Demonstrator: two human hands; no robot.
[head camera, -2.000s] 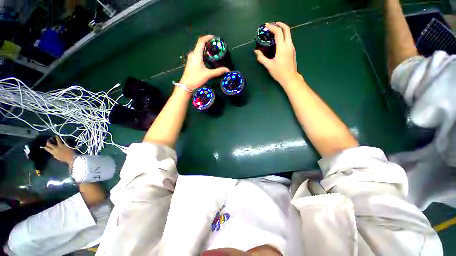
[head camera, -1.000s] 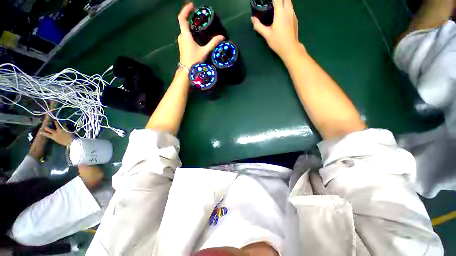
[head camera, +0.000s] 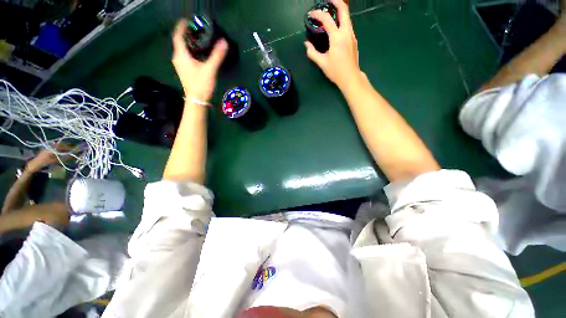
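Several black cylindrical units with round LED tops are on the green bench. My left hand (head camera: 200, 71) is wrapped around one unit (head camera: 200, 32) at the upper left, its top lit greenish. My right hand (head camera: 338, 49) grips another unit (head camera: 318, 38) at the upper middle, its top partly hidden by my fingers. Between my arms stand a unit lit blue (head camera: 275, 82) and a unit lit blue and red (head camera: 236, 103). A small clear bottle (head camera: 267, 57) with a pale stem is just behind the blue-lit unit.
Tangled white cables (head camera: 80, 121) lie at left beside dark cylinders (head camera: 149, 112). A white tub (head camera: 97, 195) is at the lower left, near another person's arm. Another person's sleeve (head camera: 521, 124) and a dark tray (head camera: 521, 28) are at right.
My left hand has moved left with its unit, away from the two standing units. The clear bottle now shows. My right hand stays around its unit.
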